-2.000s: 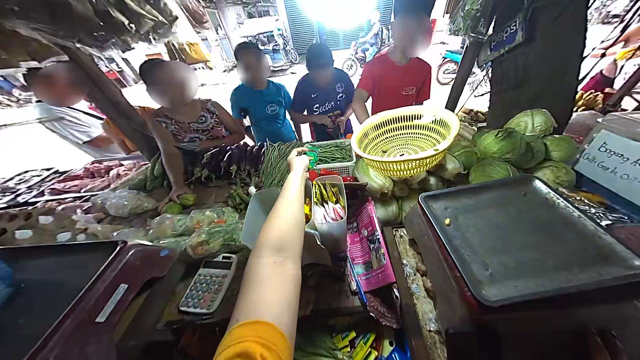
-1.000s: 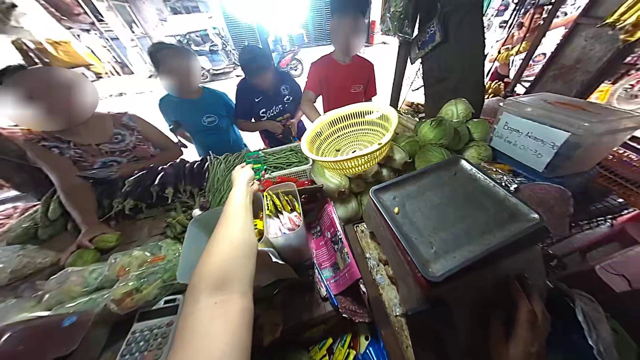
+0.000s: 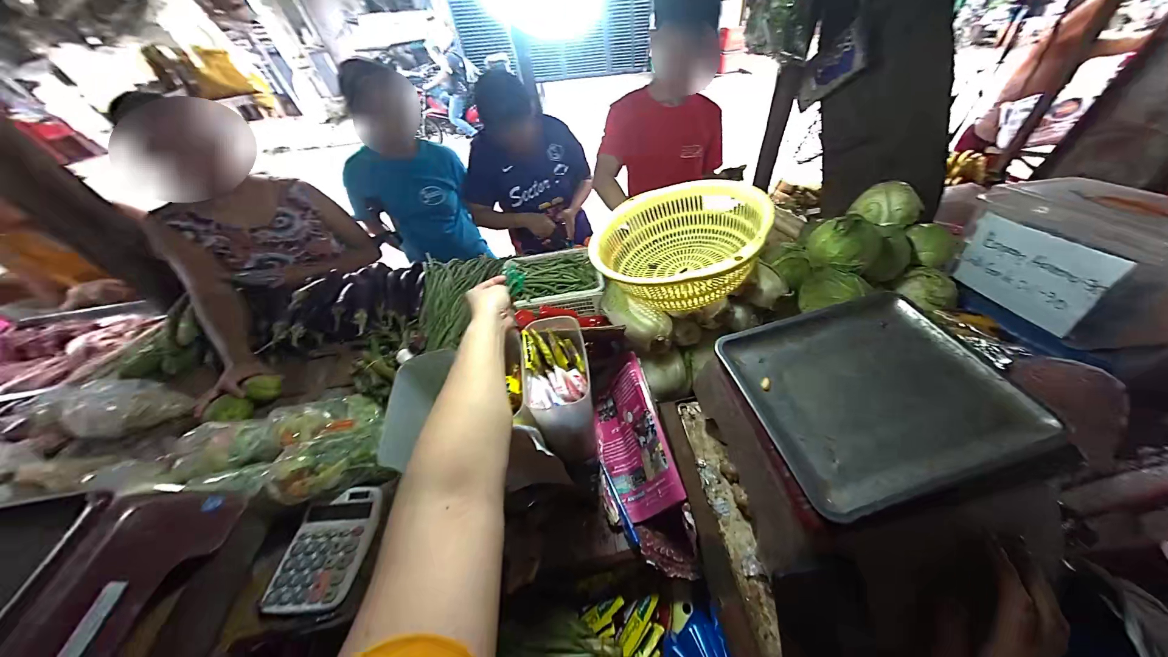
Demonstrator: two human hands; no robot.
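Note:
My left hand [image 3: 490, 301] reaches forward at the end of my outstretched arm, closed on a small green plastic item [image 3: 515, 279]. It is over the near side of the long green beans [image 3: 461, 297], left of a white basket [image 3: 584, 297] that also holds beans. Red peppers [image 3: 557, 316] and a clear container of sachets [image 3: 558, 388] are just right of my wrist. A yellow plastic colander [image 3: 683, 242] rests further right on pale vegetables. My right hand [image 3: 1017, 598] is dim at the lower right, beside the weighing scale's dark tray [image 3: 885, 401]; its fingers are unclear.
Several people stand across the stall; one at left has a hand on green vegetables [image 3: 263, 389]. Eggplants [image 3: 338, 297], bagged vegetables [image 3: 324, 429] and a calculator [image 3: 325, 552] lie left. Cabbages [image 3: 844, 244] and a lidded plastic box [image 3: 1058, 265] stand right, by a wooden post [image 3: 876, 109].
The view has swung to the right since the oldest frame. My right hand, unseen there, shows at the lower right. My left arm stays stretched out with the green item.

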